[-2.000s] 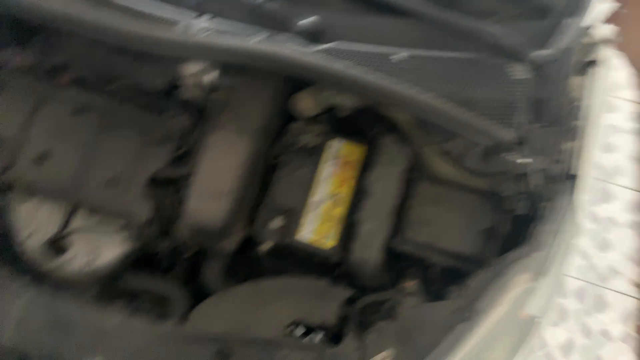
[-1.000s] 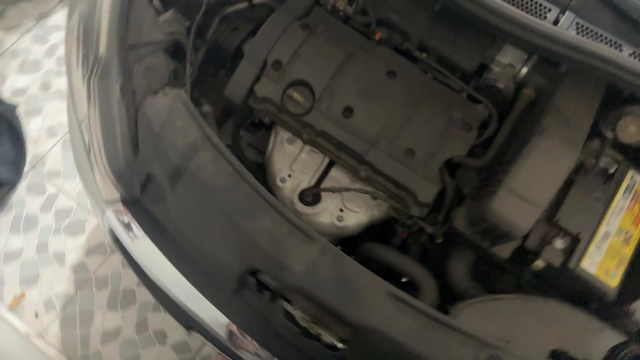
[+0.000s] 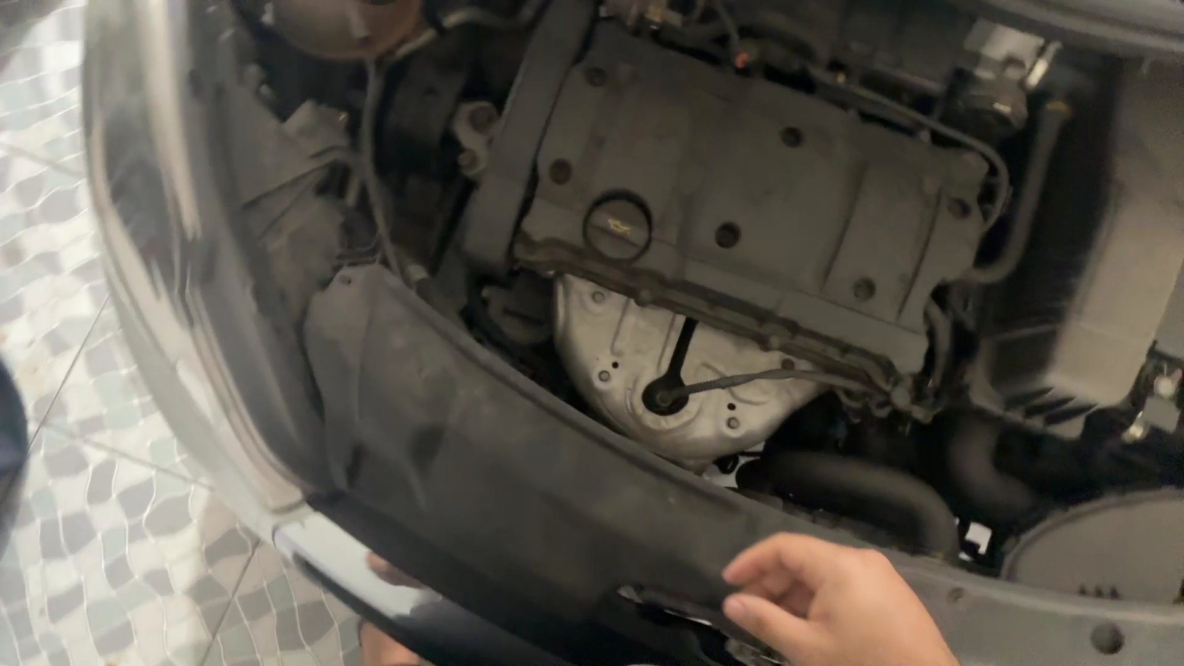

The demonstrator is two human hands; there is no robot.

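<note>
My right hand (image 3: 832, 601) reaches in from the bottom right, over the front panel (image 3: 518, 490) of an open car engine bay, close to the hood latch (image 3: 680, 615). Its fingers are curled, with a gap between thumb and fingertips and nothing seen in it. A small patch of skin, apparently my left hand (image 3: 387, 646), shows at the bottom edge below the chrome trim (image 3: 356, 569); its fingers and any hold are hidden. Beyond the panel lie the black engine cover (image 3: 703, 185) with its round oil filler cap (image 3: 617, 225) and a silver metal heat shield (image 3: 610, 342).
A black hose (image 3: 860, 481) curves behind the front panel at the right. A thin cable (image 3: 768, 377) runs to the sensor in the heat shield. Patterned floor tiles (image 3: 102, 536) lie left of the car. A dark object (image 3: 9, 425) is cut off at the left edge.
My right hand has come into view near the hood latch, and skin now shows at the bottom edge. The view has swung left from the battery to the engine cover.
</note>
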